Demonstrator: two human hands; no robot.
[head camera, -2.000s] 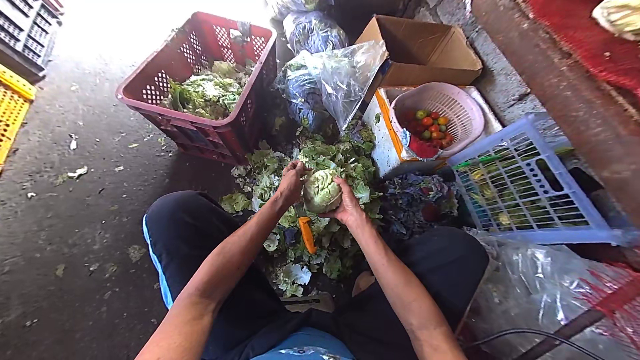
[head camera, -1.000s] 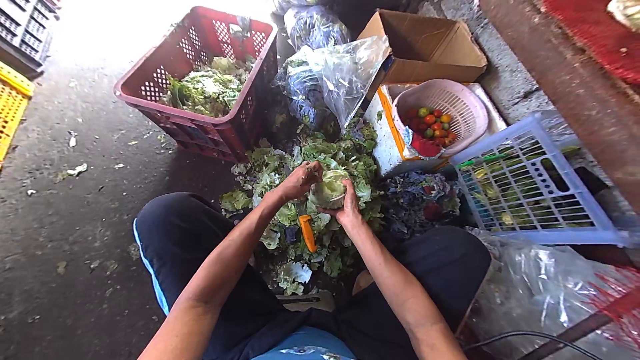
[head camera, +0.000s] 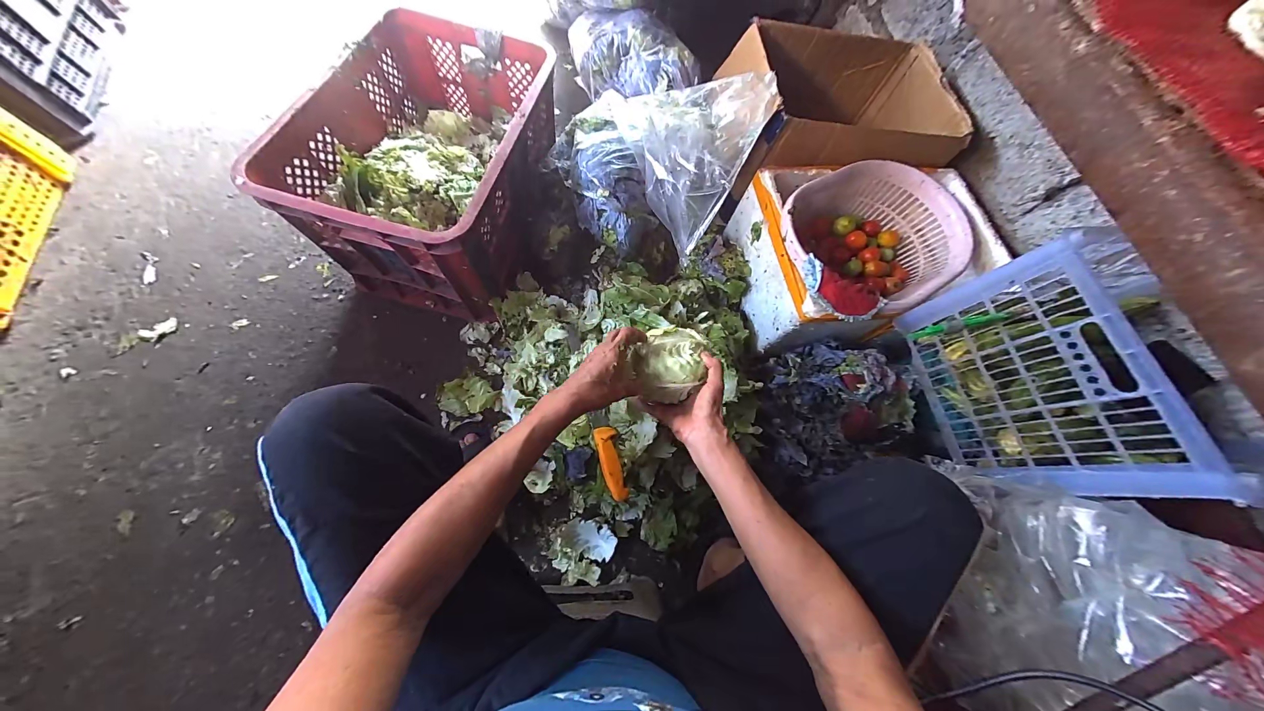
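Observation:
A pale green cabbage head (head camera: 671, 365) is held between both hands above a heap of loose cabbage leaves (head camera: 533, 341). My right hand (head camera: 697, 403) cups it from the right and below, fingers curled up its side. My left hand (head camera: 607, 370) is against its left side, fingertips bent; whether they grip the head or a leaf is hard to tell. Just below the hands, an orange-handled knife (head camera: 610, 464) lies on the leaves, its blade largely hidden among them.
A red plastic crate (head camera: 395, 217) with leaves stands at upper left. Plastic-bagged vegetables (head camera: 632, 158), an open cardboard box (head camera: 859, 99) and a pink basket (head camera: 928, 227) of tomatoes are behind. Rightward are a bluish crate (head camera: 1076, 365), purple leaves (head camera: 820, 395) and clear plastic sheeting (head camera: 1057, 573).
The cabbage has stayed between the hands while its visible side has changed. My left hand has shifted from the top of the head to its left side since one second ago.

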